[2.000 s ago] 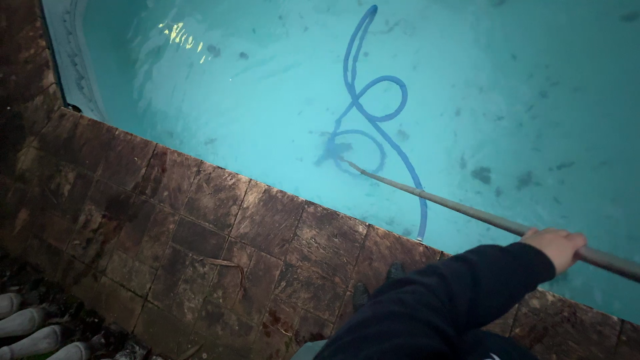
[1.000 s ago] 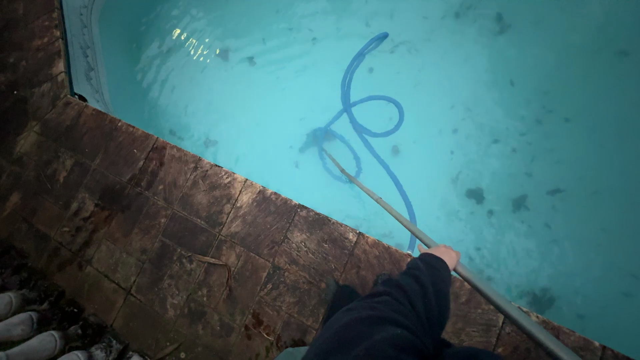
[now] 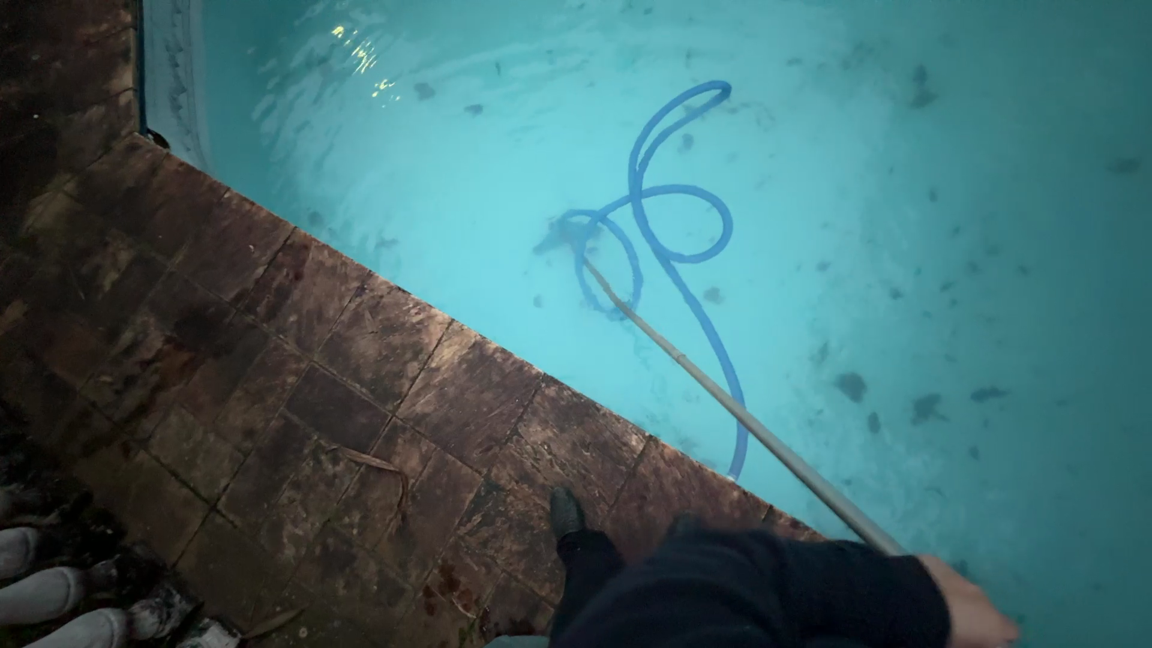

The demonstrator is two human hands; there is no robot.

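Observation:
My left hand is at the lower right, closed around a long metal pole, with the dark sleeve covering part of the grip. The pole slants up and left into the pool water. Its far end is beside a blurred dark cleaner head under the water. A blue pool hose lies in loops around and beside that head, and the pole crosses over it. The hose's near end reaches the pool edge. My right hand is not in view.
Worn stone paving borders the pool, and a shoe stands near its edge. Pale rounded balusters line the lower left. Dark debris patches lie in the pool. A dry leaf strip rests on the paving.
Between the earlier frames, my left hand moved left and the pole became steeper; now the hand is back at the lower right. The pole's far end remains near the cleaner head.

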